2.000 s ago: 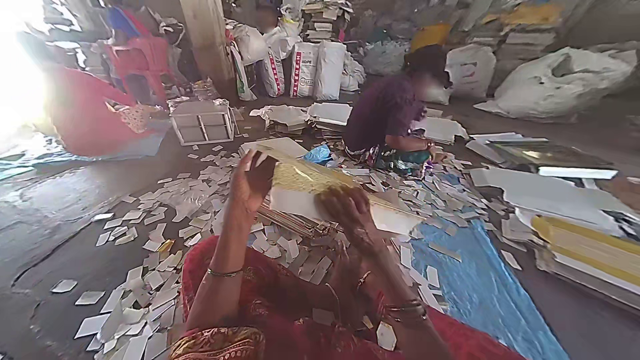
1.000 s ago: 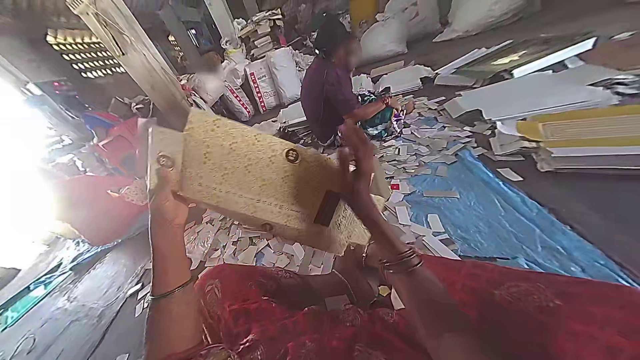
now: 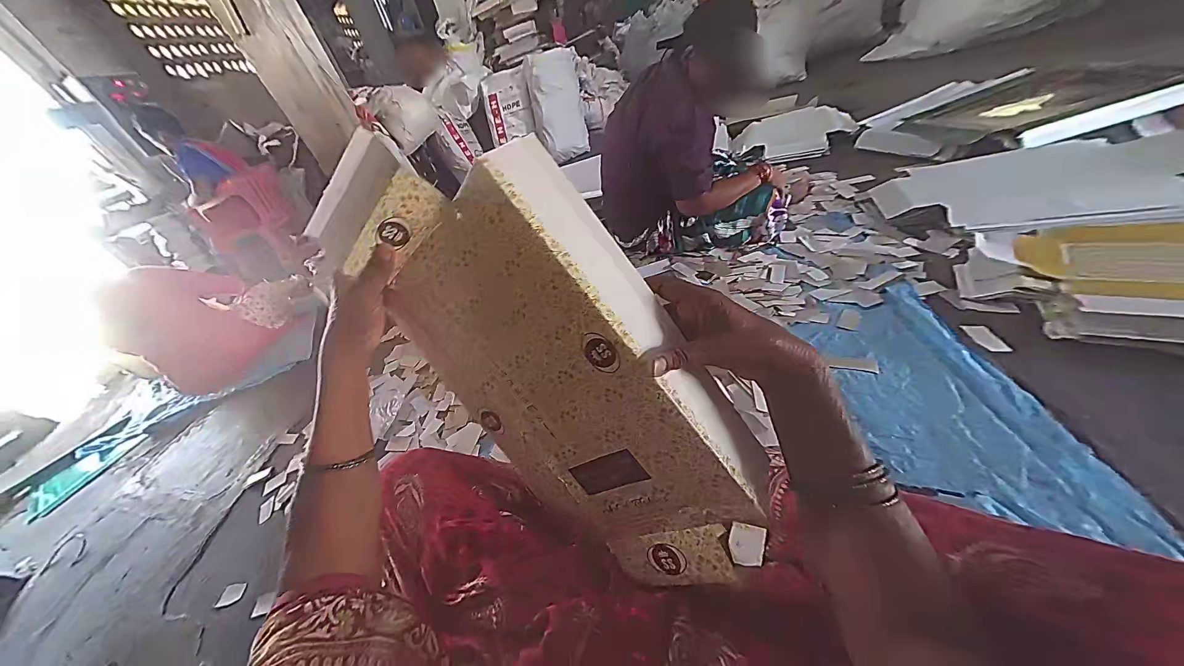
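Note:
A gold-patterned cardboard box piece (image 3: 527, 324) with round dark marks and a small dark rectangle is tilted above my lap. My left hand (image 3: 365, 296) grips its upper left end, next to a raised end flap. With thumb on the patterned face and fingers behind, my right hand (image 3: 731, 333) holds the white right side. A smaller flap sticks out at the lower end, where a small white card piece (image 3: 747, 544) shows against it. Part of the left fingers is hidden behind the card.
Cardboard scraps (image 3: 430, 407) litter the floor around me. A blue tarp (image 3: 962, 398) lies at the right, below stacked sheets (image 3: 1110, 268). A person in a dark shirt (image 3: 652, 139) sits ahead, with white sacks (image 3: 555, 102) behind. Other people are at the left beside a wooden post (image 3: 301, 74).
Two seconds ago the piece lay low and flat across my hands; it is now raised and tilted, patterned face toward me. Since one second ago my right hand has moved down its right side. The view has turned.

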